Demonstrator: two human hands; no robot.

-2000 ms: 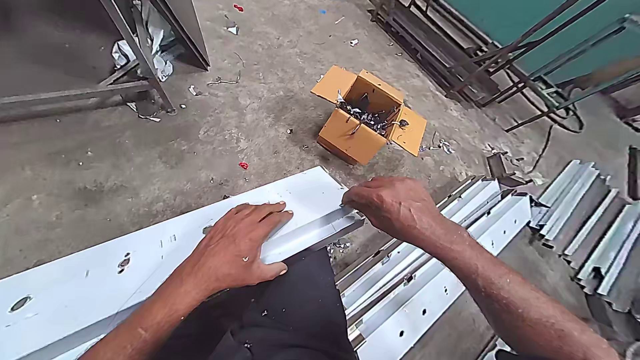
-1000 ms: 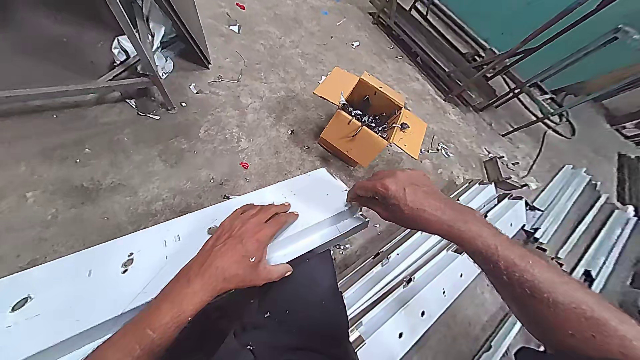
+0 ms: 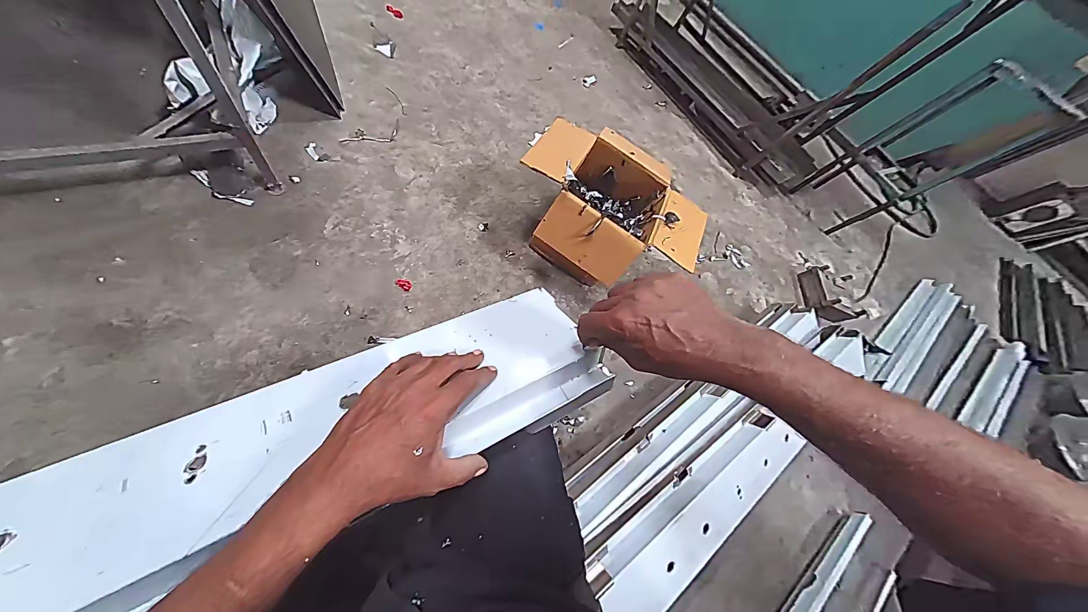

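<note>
A long white folded metal profile [image 3: 289, 425] with punched holes lies across my lap, running from the lower left to the middle of the head view. Flat on its top face rests my left hand [image 3: 416, 421], fingers spread, thumb over the stepped edge. At the profile's far right end is my right hand [image 3: 650, 327], its fingers curled together at the end corner. Whatever may be between those fingers is too hidden to tell. My dark trouser leg [image 3: 493, 535] shows beneath the profile.
An open cardboard box [image 3: 595, 238] holding dark scraps stands on the concrete floor ahead. More white metal profiles [image 3: 714, 518] lie to the right, with others beyond them. Steel frames [image 3: 892, 110] lean at the upper right. A metal stand [image 3: 110, 157] is at the upper left.
</note>
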